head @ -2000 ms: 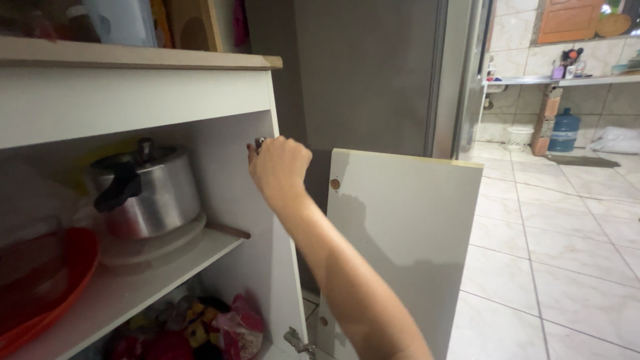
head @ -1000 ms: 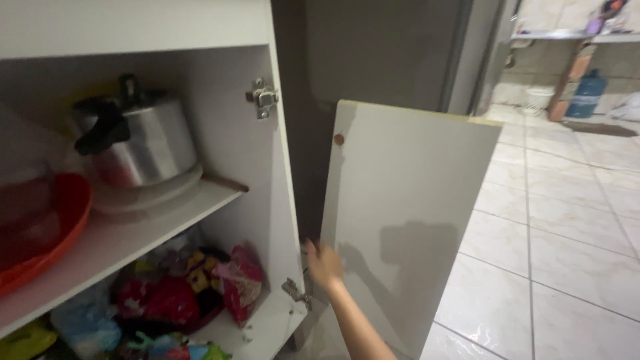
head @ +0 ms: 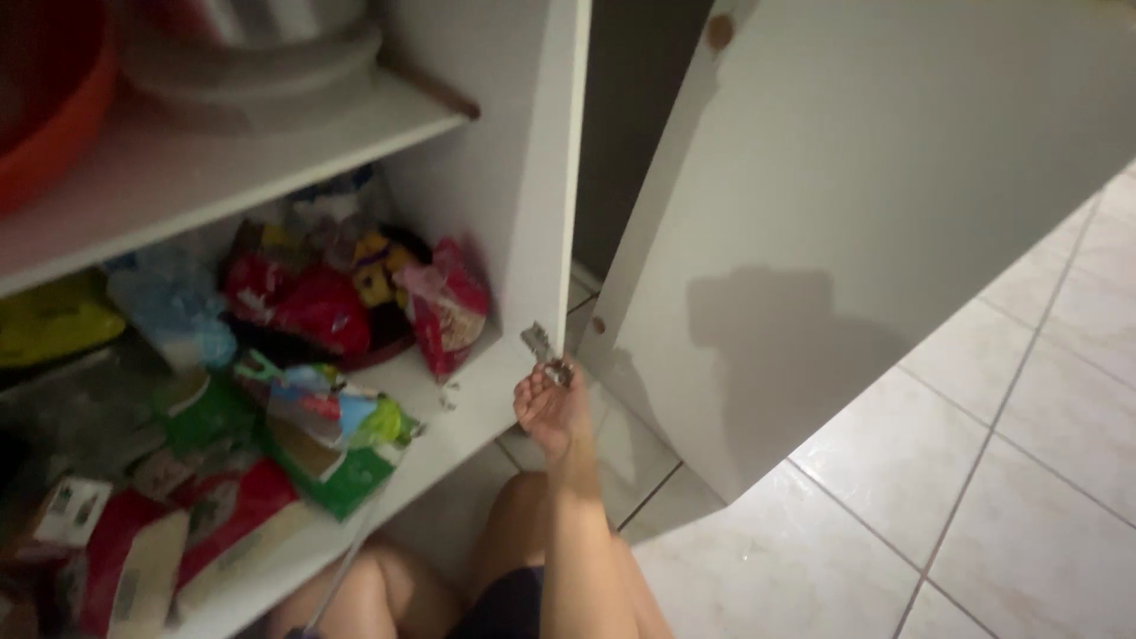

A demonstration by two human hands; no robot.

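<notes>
My right hand is palm up at the lower front edge of the white cabinet's side panel. Its fingers are curled, with the metal cabinet hinge held at the fingertips. The hinge's mounting part sits on the inner face of the panel. At the bottom left a screwdriver's thin shaft slants up from a dark handle that is mostly cut off by the frame. My left hand is out of view. A white cabinet door leans to the right, with round holes along its edge.
The lower shelf holds bagged food and packets, with small metal bits near its front. Above, a red bowl and a metal pot stand on the upper shelf. My knees are below the cabinet; the floor is tiled.
My right hand has moved down from the upper hinge area to the lower hinge and turned palm up. The view has tilted down and come nearer; the screwdriver shaft now shows.
</notes>
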